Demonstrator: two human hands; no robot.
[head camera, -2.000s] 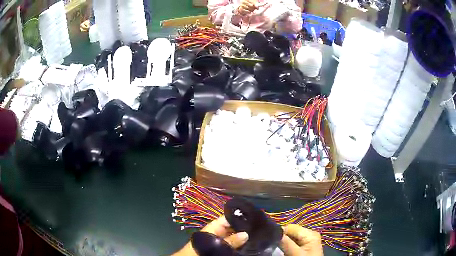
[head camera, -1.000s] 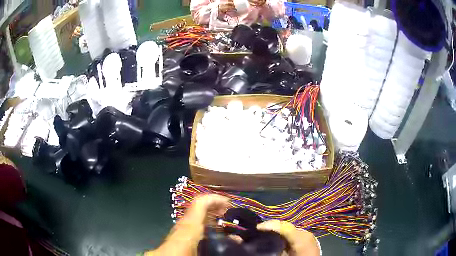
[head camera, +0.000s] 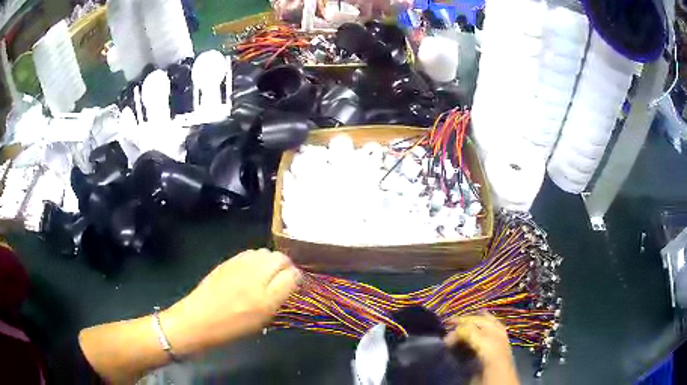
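My left hand (head camera: 245, 289) is over the left end of the fanned wire bundle (head camera: 354, 301), in front of the cardboard tray box (head camera: 377, 256). Its fingertips are pinched together at the wires; whether they hold one is not clear. My right hand (head camera: 486, 342) holds a black housing shell (head camera: 429, 359) at the bottom of the view, in front of the bundle. A white piece (head camera: 371, 355) shows at the left side of this shell. The box holds small white caps (head camera: 339, 195) at left and small wired components (head camera: 452, 203) at right.
Black shells (head camera: 181, 180) are heaped left of and behind the box. White brackets (head camera: 211, 83) lie at the left. Tall stacked white covers (head camera: 520, 98) and a metal post (head camera: 625, 143) stand at the right. A person's hands (head camera: 339, 13) show at the top.
My left hand has left the shell and moved left and up to the wire bundle's left end. My right hand still holds the shell, slightly further right. The view has shifted a little.
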